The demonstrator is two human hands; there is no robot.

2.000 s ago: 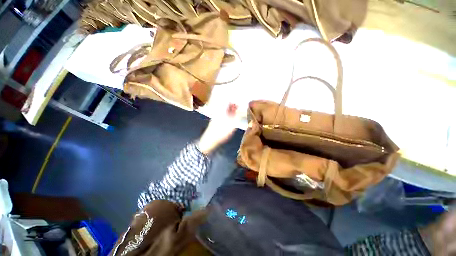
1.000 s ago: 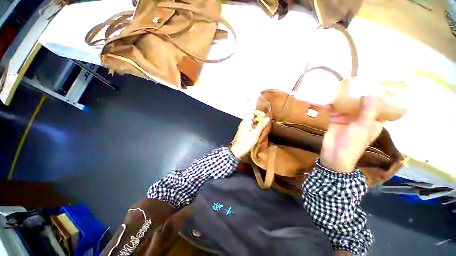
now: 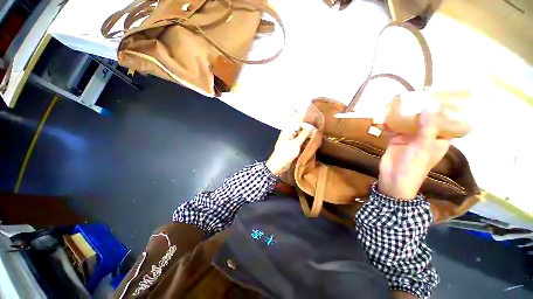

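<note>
A brown handbag [image 3: 345, 185] rests against the table edge and my lap, its mouth open with a gold zipper line, one long handle standing up. My left hand [image 3: 289, 146] pinches the bag's left top corner; what lies between the fingertips is too small to tell. My right hand [image 3: 418, 143] is raised over the bag's mouth and holds a glue bottle [image 3: 403, 114], washed out by glare. Its thin white nozzle [image 3: 353, 115] points left towards that corner, with a visible distance between tip and fingers. My right hand hides part of the bag's back panel.
Another brown bag [image 3: 187, 49] with looped handles lies on the white worktable [image 3: 315, 52] at the upper left. More brown bags [image 3: 412, 10] show at the top edge. A blue bin [image 3: 102, 251] stands at the lower left. A dark apron [image 3: 304, 251] covers my lap.
My right hand has come in from the lower right with the bottle. My left hand has moved from beside the bag onto its corner. In the last second, the nozzle has become visible, pointing left.
</note>
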